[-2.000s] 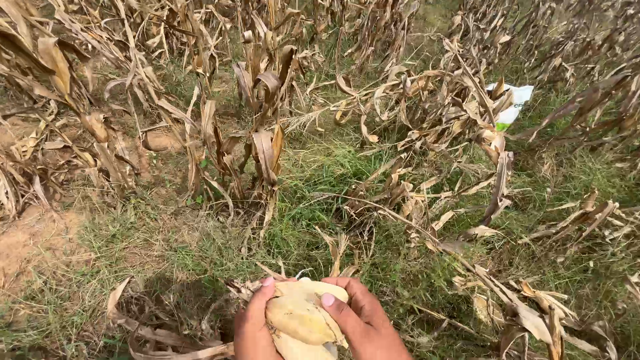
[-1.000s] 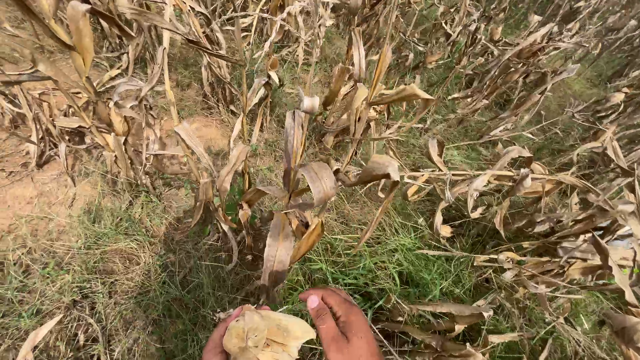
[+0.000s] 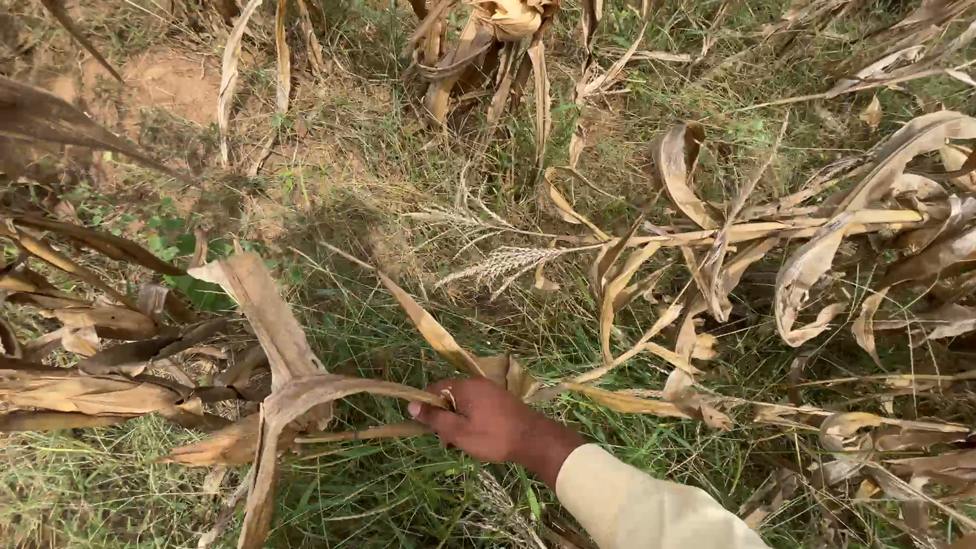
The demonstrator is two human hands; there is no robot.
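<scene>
My right hand [image 3: 484, 419], in a cream sleeve [image 3: 648, 503], reaches in from the lower right and is closed around a dry corn stalk. A long dry corn leaf [image 3: 335, 387] arches left from the fist and droops at its far end. Another narrow dry leaf [image 3: 427, 324] points up and left from behind the hand. Part of the stalk is hidden inside the fist. Left of the hand lies a dry husk-covered ear [image 3: 217, 446]. My left hand is out of the frame.
Fallen dry corn stalks [image 3: 801, 227] with curled leaves and a tassel [image 3: 511, 263] stretch across the right. More dry leaves [image 3: 91, 389] crowd the left edge. A dry corn plant [image 3: 503, 61] stands at the top. Green grass [image 3: 366, 488] and reddish soil [image 3: 171, 84] lie below.
Both hands were on a pale husked piece earlier; it is no longer in view. My right hand has stretched out and closed on a stalk, and my left hand has left the view. The view has shifted.
</scene>
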